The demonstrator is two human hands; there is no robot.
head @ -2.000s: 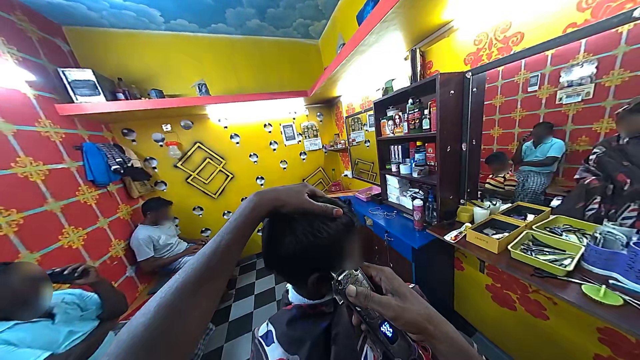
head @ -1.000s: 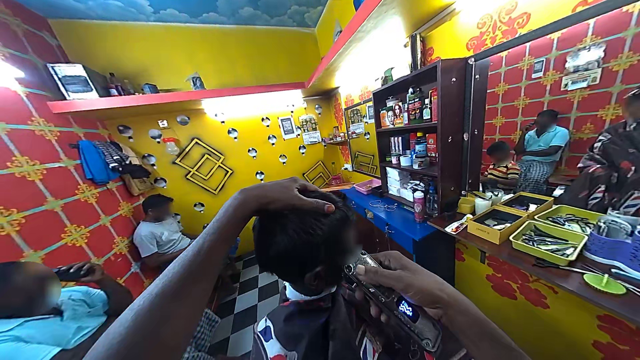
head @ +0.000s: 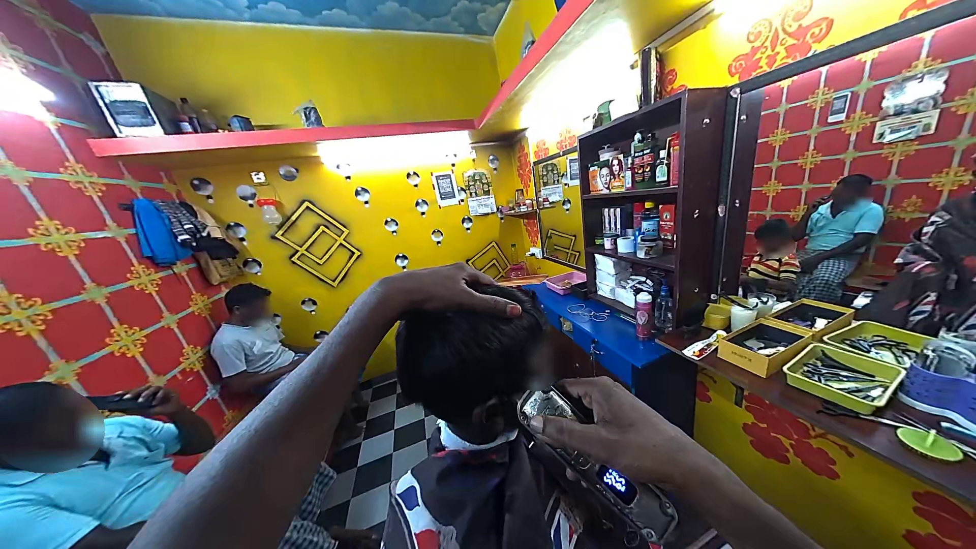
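Observation:
A seated person's head with dark hair is in the middle, seen from behind. My left hand rests on top of it, fingers bent over the hair. In my right hand is a metal hair clipper with a lit display, its head close to the side of the face near the ear; whether the blade touches is hidden. A white neck strip circles the neck above a dark patterned barber's cape.
At right a counter holds a yellow tray of scissors and combs, open boxes and a purple basket. A blue cabinet and dark shelf unit stand ahead. Two people sit at left.
The clipper and my right hand sit a little farther from the neck's middle, toward the right, than two seconds ago. My left hand stays on top of the head.

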